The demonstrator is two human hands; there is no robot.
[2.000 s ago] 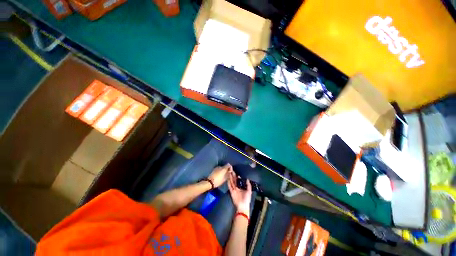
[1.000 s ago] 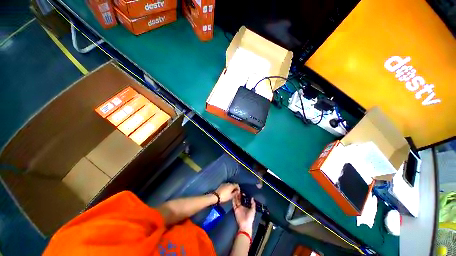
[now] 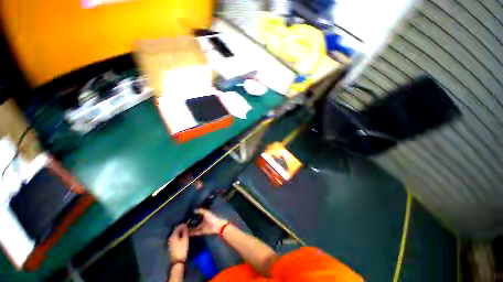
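Note:
The view is blurred. My right hand [image 3: 207, 222], with a red string at the wrist, holds a dark remote control [image 3: 195, 220] low over my lap, below the bench edge. My left hand [image 3: 178, 243], with a dark bracelet, is close beside it at the remote's near end. Its fingers are bent, and I cannot tell whether they hold anything. A black set-top box [image 3: 206, 108] sits in the right open gift box [image 3: 203, 131]. Another black set-top box [image 3: 43, 205] sits in the left open gift box [image 3: 58, 234], cut by the left edge.
An orange screen [image 3: 110, 27] stands behind a white power strip [image 3: 110, 104] with dark cables. A phone [image 3: 220, 46] lies on a white box [image 3: 234, 65]. A yellow fan [image 3: 303, 47] is beyond the bench. An orange-white box [image 3: 278, 163] lies on a dark surface. A black chair-like shape [image 3: 391, 115] stands right.
The view has swung right, so the bench things lie further left. The shipping carton has left the picture, and the wall and black shape have entered. My hands remain together at the remote.

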